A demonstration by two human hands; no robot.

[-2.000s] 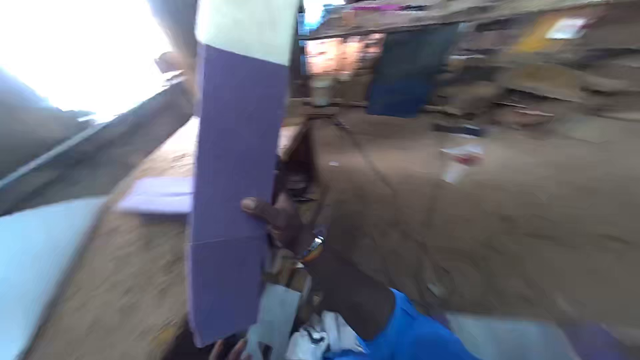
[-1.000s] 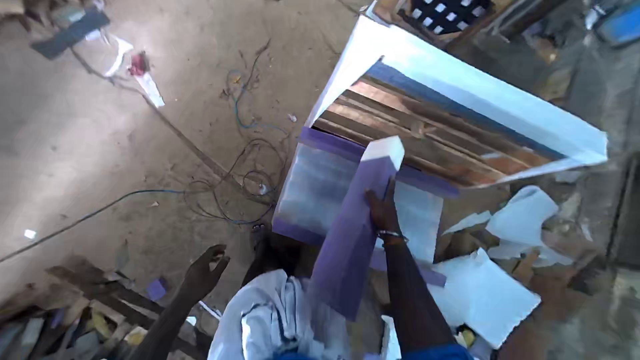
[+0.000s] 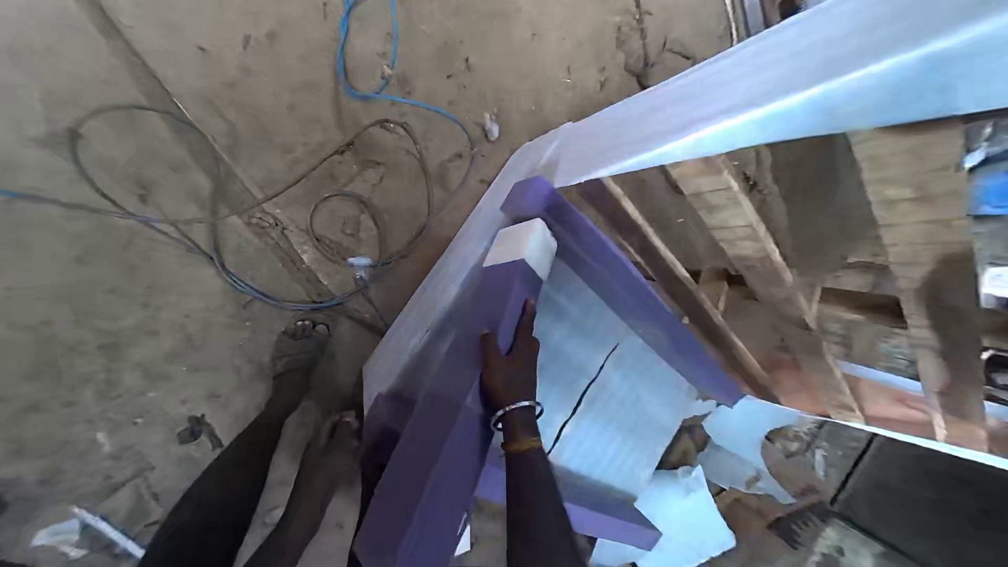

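My right hand [image 3: 512, 374], with a bracelet at the wrist, grips the upper part of a long purple padded block [image 3: 441, 441] with a white end. The block slants along the near side of a furniture frame [image 3: 709, 102], whose rails are covered in white padding. Past the block's white end, a purple padded rail [image 3: 646, 299] borders a pale sheet [image 3: 587, 378] with a dark split line. What appears to be my left hand [image 3: 339, 441] is low at the left, near the block's lower part; its fingers are unclear.
Coiled cables [image 3: 315, 303] lie on the dirt floor left of the frame, near a bare foot [image 3: 299, 346]. Wooden slats [image 3: 748, 228] span the frame at the right. Torn white foam pieces [image 3: 685, 516] lie at the lower right.
The purple block has come down from a raised position and now slants along the frame's near side, my right hand still on it. The view has swung down to the floor and closer in.
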